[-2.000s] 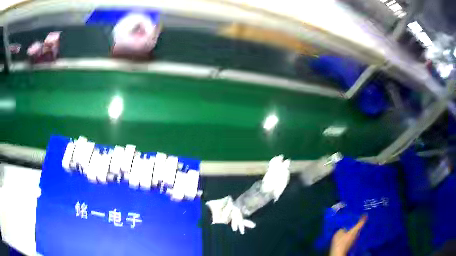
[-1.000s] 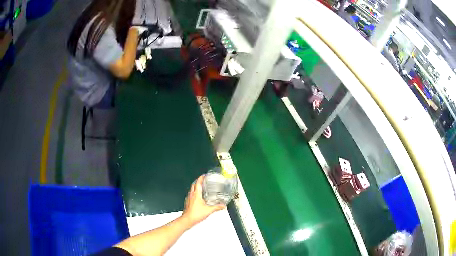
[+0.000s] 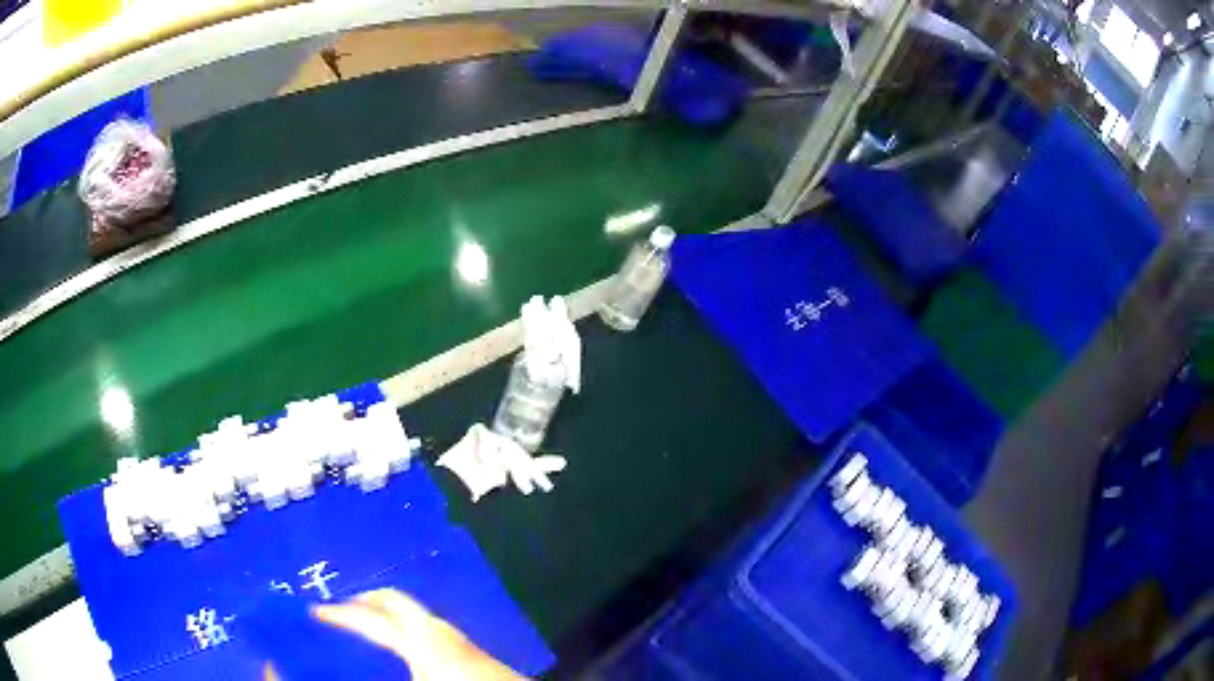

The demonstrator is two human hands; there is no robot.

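A row of white plug adapters (image 3: pixel 266 466) lies along the far edge of a blue sheet (image 3: pixel 140 585) with white lettering. My right hand (image 3: pixel 413 636), blurred and cut off by the bottom edge, is low over the sheet. A dark blue rag (image 3: pixel 282 633) appears to be under its fingers and covers part of the lettering. A small skin-coloured tip (image 3: pixel 270 672) at the bottom edge may be my left hand; its grip is hidden.
A white glove (image 3: pixel 495 462) lies beside a clear bottle (image 3: pixel 529 403) with another glove (image 3: pixel 551 343) on it. Another bottle (image 3: pixel 638 282) stands near the green conveyor (image 3: pixel 346 286). At right are a blue sheet (image 3: pixel 799 319) and a blue bin (image 3: pixel 786 585) holding white adapters.
The view has swung from the bench's left side back to the adapter row. The clear bottle that my left hand held is out of view. My right hand is now over the blue sheet.
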